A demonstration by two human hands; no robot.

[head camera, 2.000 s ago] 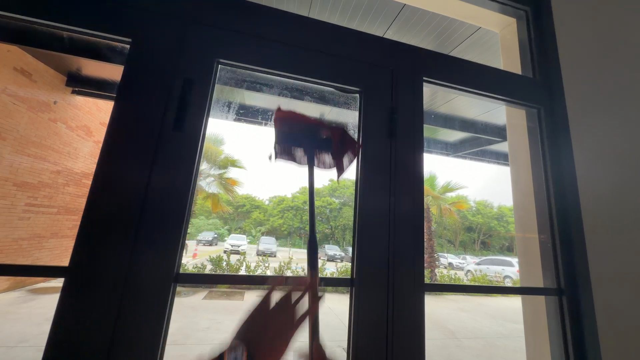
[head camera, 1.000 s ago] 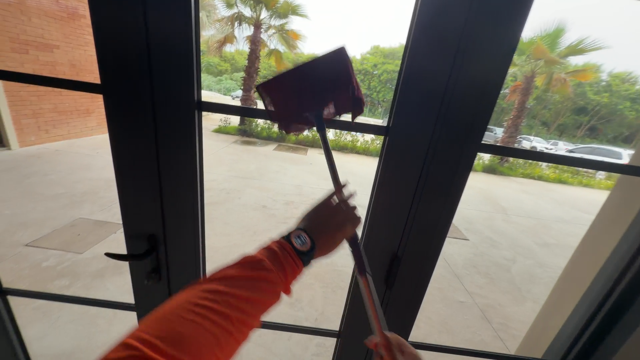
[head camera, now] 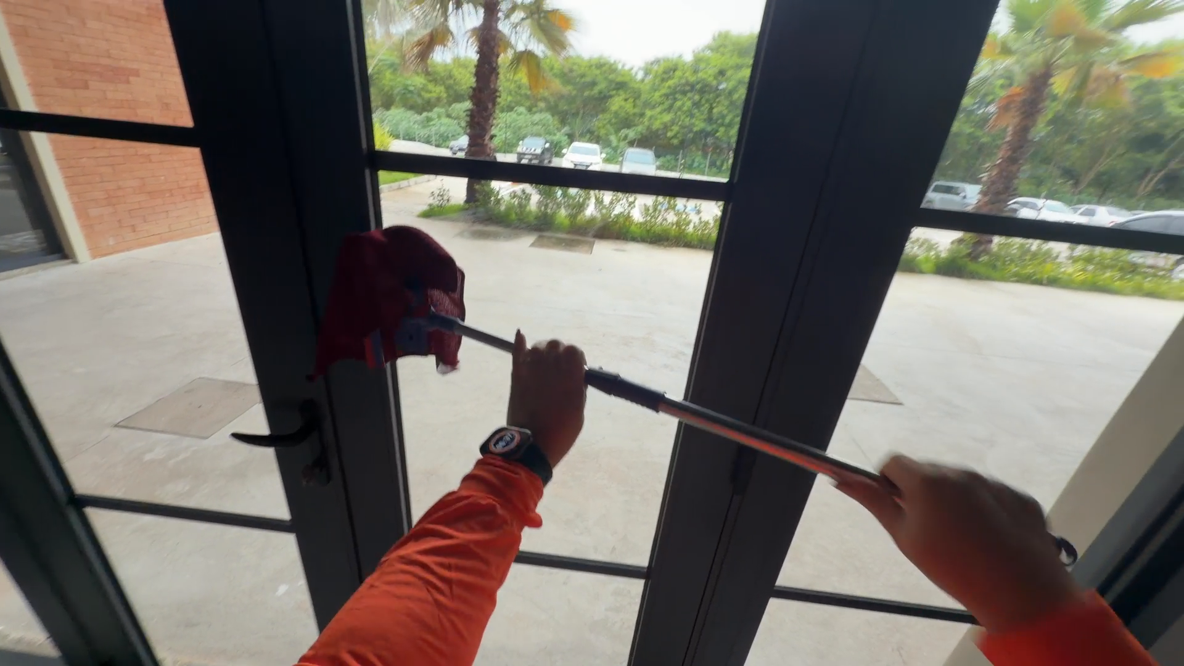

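A dark red cloth (head camera: 370,287) is draped over the flat head of a long telescopic pole (head camera: 749,433), at the left edge of the middle glass pane (head camera: 555,388) and over its dark frame. My left hand (head camera: 548,398), with a watch on the wrist, is closed round the pole near its head. Farther down, by the pole's lower end, my right hand (head camera: 971,532) grips it, slightly blurred. The pole slants from upper left to lower right. Whether the cloth presses on the glass cannot be told.
A door handle (head camera: 277,433) juts from the dark door frame (head camera: 250,277) below the cloth. Dark crossbars (head camera: 555,176) divide the panes. Outside the glass are pavement, a brick wall (head camera: 139,120), palm trees and parked cars. A pale column (head camera: 1110,444) stands at the right.
The cloth-covered head has moved from high on the middle pane down and left to its left edge. The pole has swung from near upright to a slant. The view has tilted down.
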